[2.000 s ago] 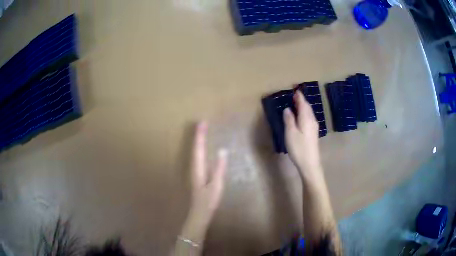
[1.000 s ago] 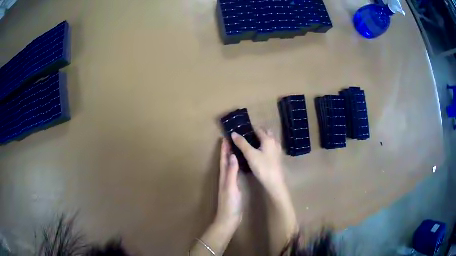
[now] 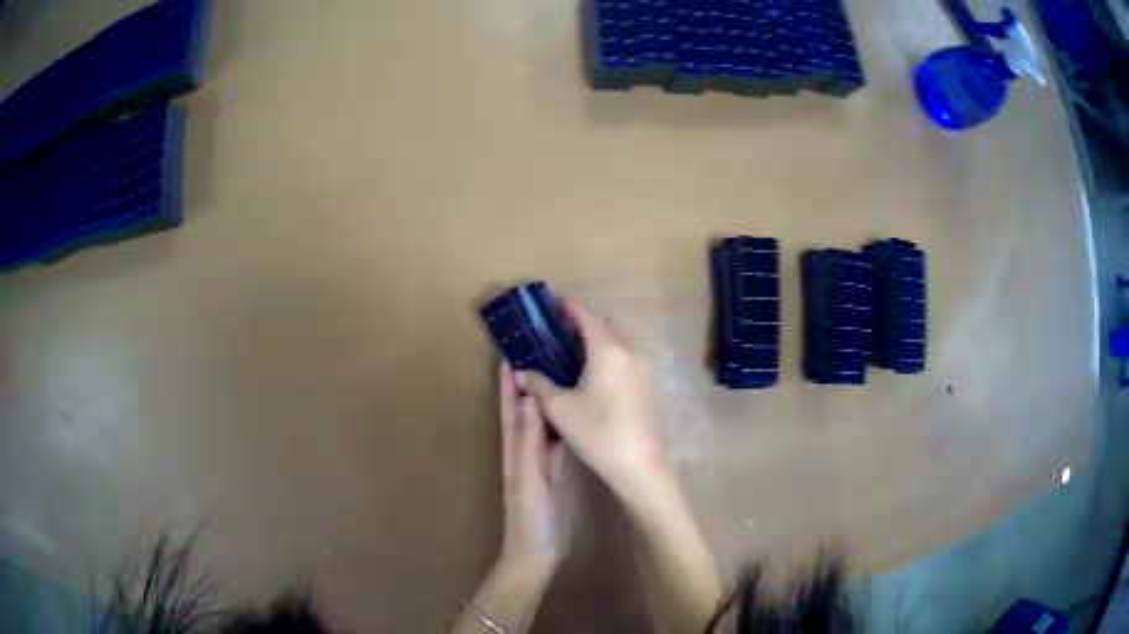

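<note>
A hand-held stack of thin dark panels (image 3: 535, 332) with pale lines is tilted over the tan table, in front of me. My right hand (image 3: 607, 403) is closed on its right side, with the thumb at the near end. My left hand (image 3: 530, 464) is against the near left end of the stack, fingers straight and close together. Part of the stack is hidden by the right hand. Three small waiting stacks stand to the right: one alone (image 3: 747, 312), and two side by side (image 3: 838, 316), (image 3: 900, 306).
Two large rows of panels (image 3: 105, 74), (image 3: 93, 186) lie at the far left. A medium block of panels (image 3: 724, 43) lies at the back. A blue spray bottle (image 3: 960, 89) stands at the back right. The table's edge (image 3: 1092, 273) curves down the right side.
My right hand has taken a stack from the waiting group and brought it left to my left hand. Since one second ago both hands and the stack have shifted left, and the stack is turned more.
</note>
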